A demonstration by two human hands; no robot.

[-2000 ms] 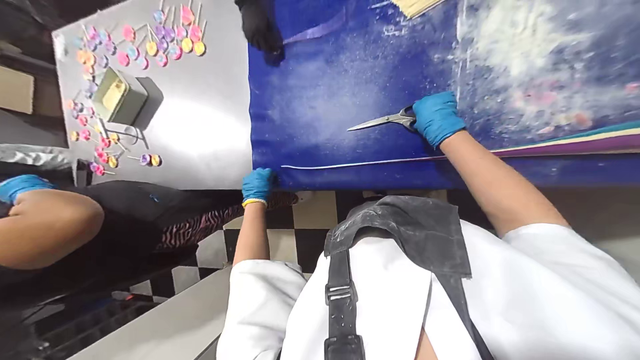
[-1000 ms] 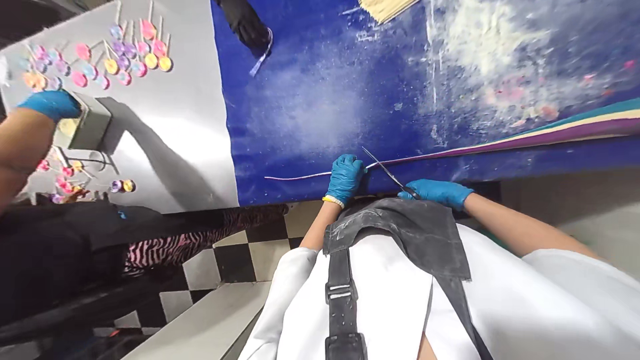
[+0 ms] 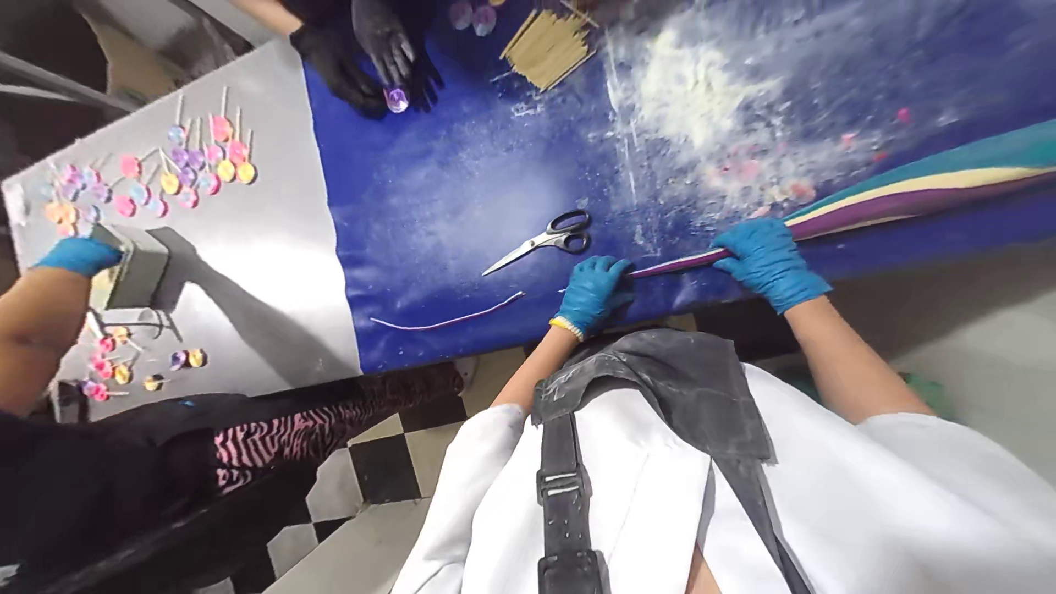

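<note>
A striped rope of candy (image 3: 916, 198) in teal, cream and purple tapers from the right edge of the view to a thin strand. My right hand (image 3: 767, 260), in a blue glove, is closed on it where it narrows. Farther left my left hand (image 3: 592, 295), gloved in blue too, grips the thin end. On the blue table cover, above my left hand, lie scissors (image 3: 544, 241) with black handles, their blades a little apart. A thin loose candy strand (image 3: 450, 320) lies left of my left hand, near the table's front edge.
Several lollipops (image 3: 194, 165) lie on the white surface (image 3: 247, 305) at left, where a co-worker's blue-gloved hand (image 3: 81, 256) touches a grey-green box (image 3: 136, 268). Another person's black-gloved hands (image 3: 367, 62) hold a purple lollipop (image 3: 397, 100). A pile of sticks (image 3: 549, 49) lies at the top.
The scissors, in my right hand one second ago, now lie on the table. My right hand has taken hold of the candy rope. A short strand now lies apart from the rope.
</note>
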